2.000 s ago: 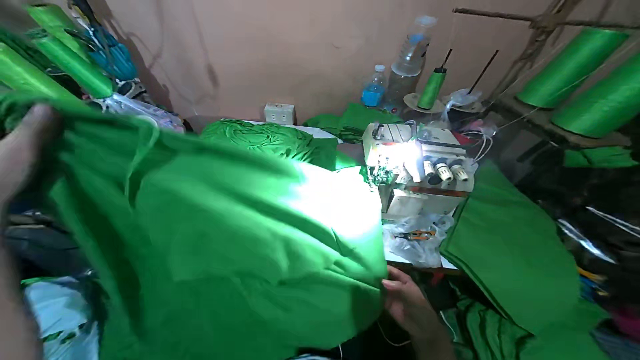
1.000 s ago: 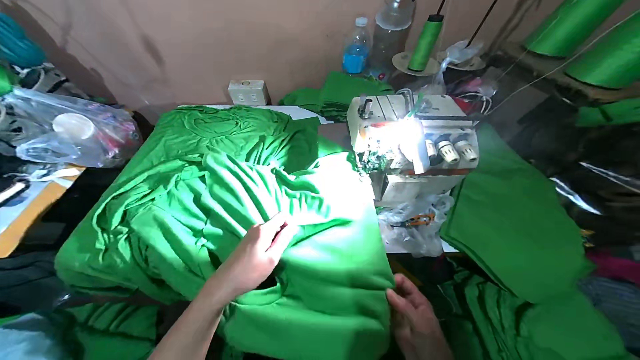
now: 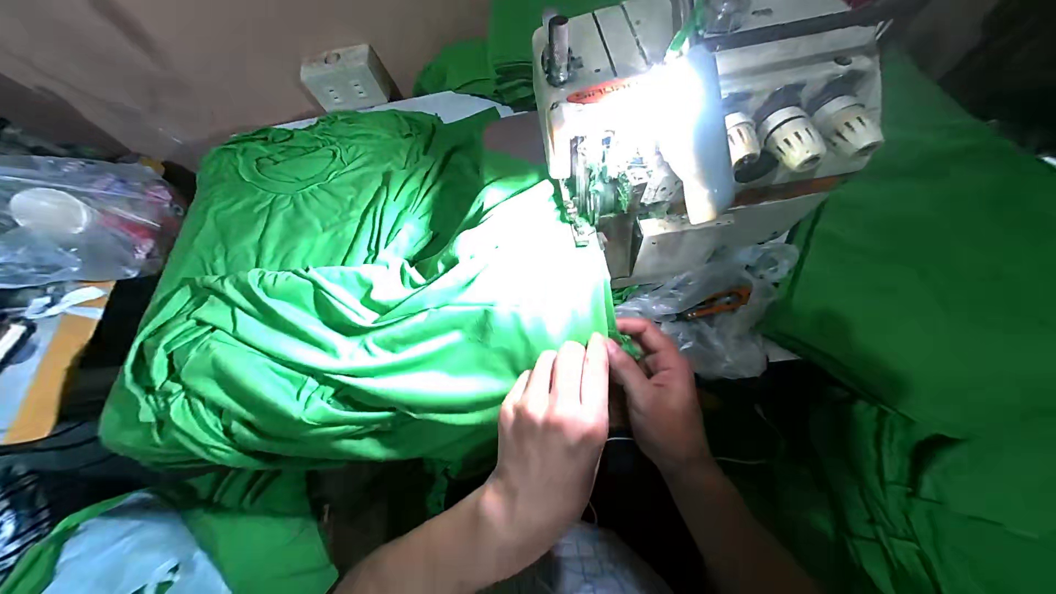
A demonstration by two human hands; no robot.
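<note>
Green knit fabric [image 3: 396,363] lies bunched across the table, and its right edge runs up to the presser foot of an overlock sewing machine [image 3: 767,198]. A bright lamp on the machine lights the cloth. My left hand [image 3: 553,421] rests on the fabric near that edge, its fingers pressed together on the cloth. Beside it my right hand [image 3: 660,396] pinches the edge between thumb and fingers, just below the machine. The two hands are close together. A green shirt [image 3: 289,190] with a round neckline lies behind the bunched fabric.
Orange-handled snips [image 3: 718,303] lie on a clear plastic bag [image 3: 726,346] beneath the machine. A white power outlet box [image 3: 346,78] stands at the wall. More green cloth [image 3: 932,289] covers the right side. A plastic bag with a white cup [image 3: 51,210] sits left.
The held-up fabric has come down onto the table. My left hand has moved right to the fabric's edge, beside my right hand. The view has moved closer to the machine.
</note>
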